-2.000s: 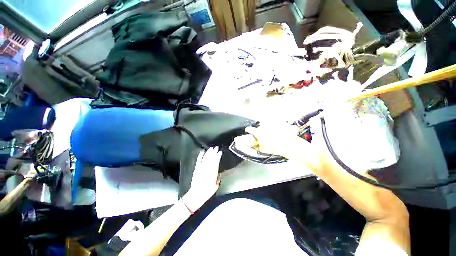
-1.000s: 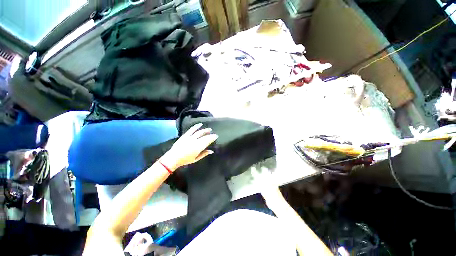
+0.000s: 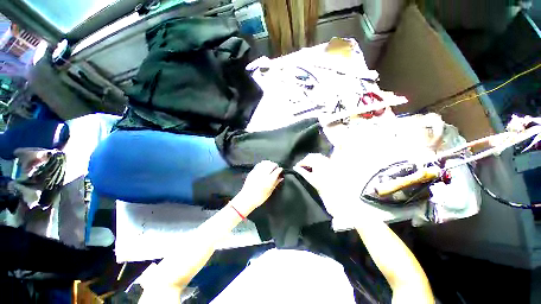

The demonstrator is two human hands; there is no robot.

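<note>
A black garment piece (image 3: 283,211) lies partly over the right end of the blue padded form (image 3: 154,163) and hangs over the table's front edge. My left hand (image 3: 261,183) pinches the cloth near its middle, with a red string at the wrist. My right hand (image 3: 313,169) pinches the same cloth just to the right, close to the left hand. The fingertips are partly hidden in the cloth. The steam iron (image 3: 403,183) with its yellow-brown handle rests at the right end of the table, not held.
A pile of black garments (image 3: 184,77) lies behind the blue form. Red-handled scissors (image 3: 371,105) lie on the white cover (image 3: 285,77) at the back. A hose runs from the iron to the right. A cardboard panel (image 3: 436,65) stands at the back right.
Two seconds ago my right hand was on the iron over the cloth; the iron now rests at the right. Both hands have since come together on the cloth, whose right part is now gathered.
</note>
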